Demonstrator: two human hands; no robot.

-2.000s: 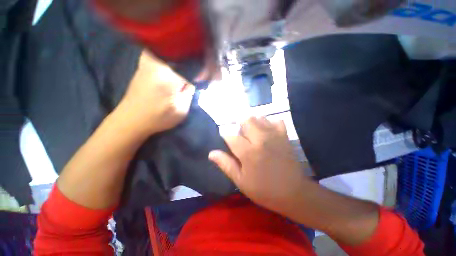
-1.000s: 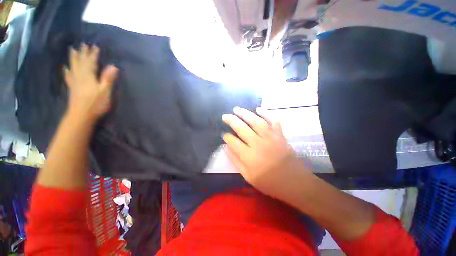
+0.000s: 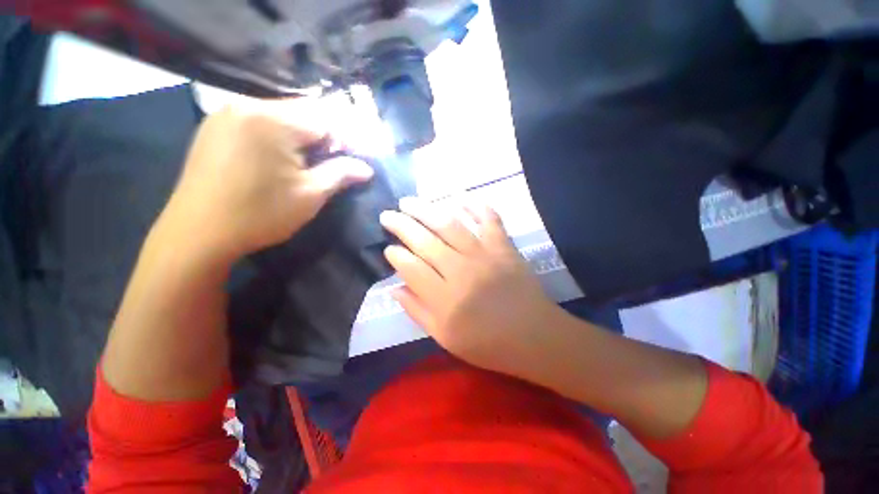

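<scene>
A black fabric panel (image 3: 308, 299) lies on the white machine bed (image 3: 467, 116) and hangs at the table's front edge. My left hand (image 3: 255, 178) is bent over the cloth near the lit needle area, thumb and fingers pinching it. My right hand (image 3: 467, 280) lies flat, fingertips at the panel's right edge, fingers slightly spread. The sewing machine head (image 3: 241, 43) is above, with a dark cylindrical attachment (image 3: 403, 96) right of the needle. The needle itself is lost in glare.
Another black piece (image 3: 617, 145) lies on the right and reaches over the front edge. A printed ruler strip (image 3: 542, 259) runs along the front. A blue plastic crate (image 3: 829, 318) and a pale panel (image 3: 694, 333) are below right. A red basket (image 3: 313, 439) is below left.
My left hand has moved from flat on the far left cloth to the needle area and grips cloth there. The panel is bunched closer in. The view has shifted; my right hand stays by the cloth edge.
</scene>
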